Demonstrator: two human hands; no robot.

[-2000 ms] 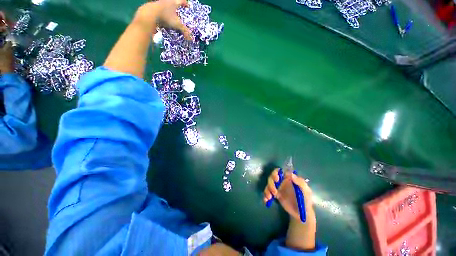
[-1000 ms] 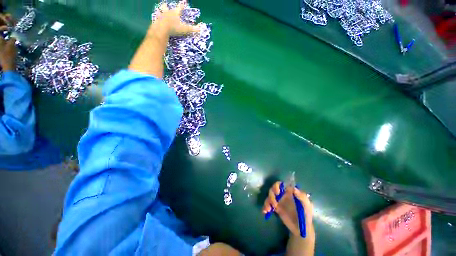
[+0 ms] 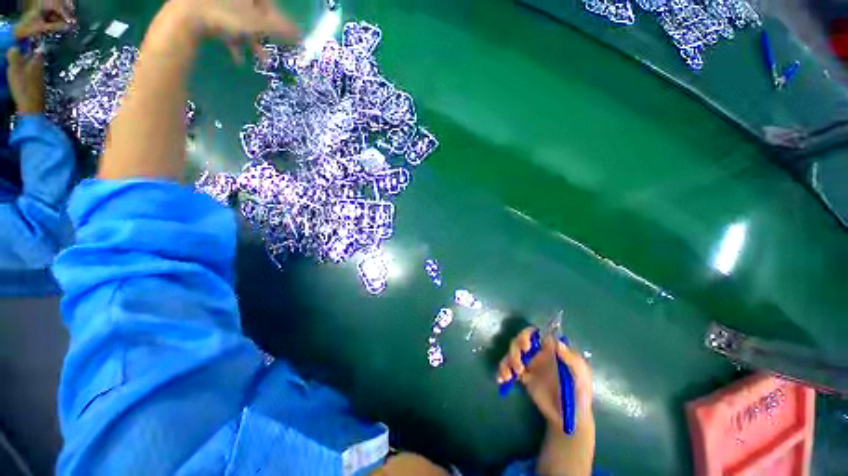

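Note:
My left hand point(image 3: 228, 20) is at the top left, blurred, with its fingers apart just above the far left edge of the pile; nothing shows in it. The large tangled pile of silver frames point(image 3: 321, 158) lies on the green bench. My right hand point(image 3: 550, 372) is at the lower middle, holding blue-handled nippers point(image 3: 565, 386) with the grey jaws pointing up and away. Several small silver cut parts point(image 3: 443, 318) lie on the bench between the pile and the nippers.
A pink tray point(image 3: 753, 428) with compartments is at the lower right, beside a metal bar point(image 3: 772, 356). More frames point(image 3: 693, 28) and other blue nippers point(image 3: 776, 65) lie at the top right. Another worker's blue sleeve point(image 3: 45, 167) and a smaller frame pile point(image 3: 100, 98) are at the left.
My left hand has come off the pile and moved left. The pile is now wider and spread towards me. My right hand still holds the nippers in nearly the same place.

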